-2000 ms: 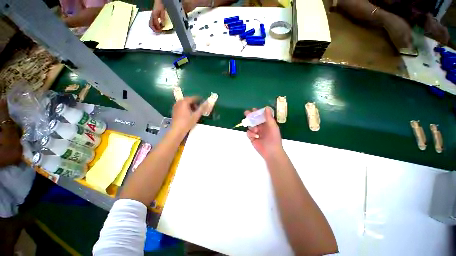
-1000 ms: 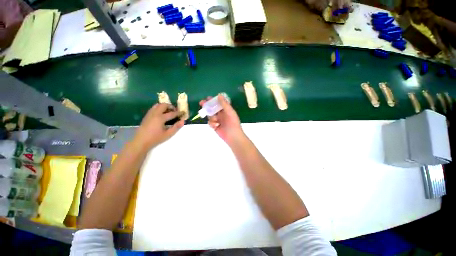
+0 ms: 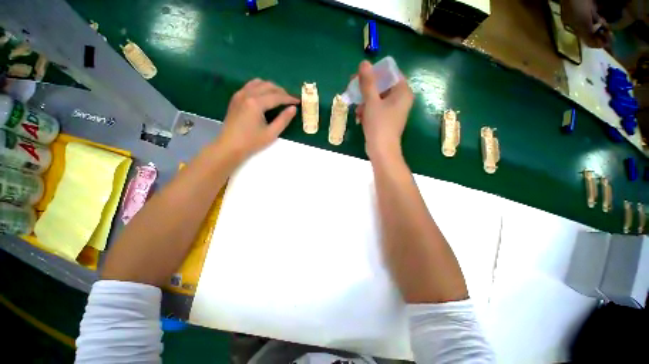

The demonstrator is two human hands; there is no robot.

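Note:
My right hand [image 3: 384, 106] holds a small translucent white glue bottle [image 3: 384, 75], tilted with its tip down and left at the top end of a tan elongated part [image 3: 338, 121] on the green belt. Whether the tip touches the part cannot be told. My left hand [image 3: 260, 117] is over the belt's near edge, left of another tan part [image 3: 310, 108]. Its thumb and fingers are bent around a small dark object [image 3: 276, 111], mostly hidden.
The green belt [image 3: 235, 43] carries more tan parts [image 3: 450, 133] and blue cylinders [image 3: 371, 37]. A white worktop [image 3: 299, 234] lies under my forearms. Yellow papers [image 3: 78, 199], a pink packet [image 3: 139, 192] and bottles are left, beside a grey metal post [image 3: 121, 85]. A white box [image 3: 605, 263] is right.
The view has shifted and tilted. My left hand has moved off the tan parts to their left. The bottle's tip has come to the right part of the near pair.

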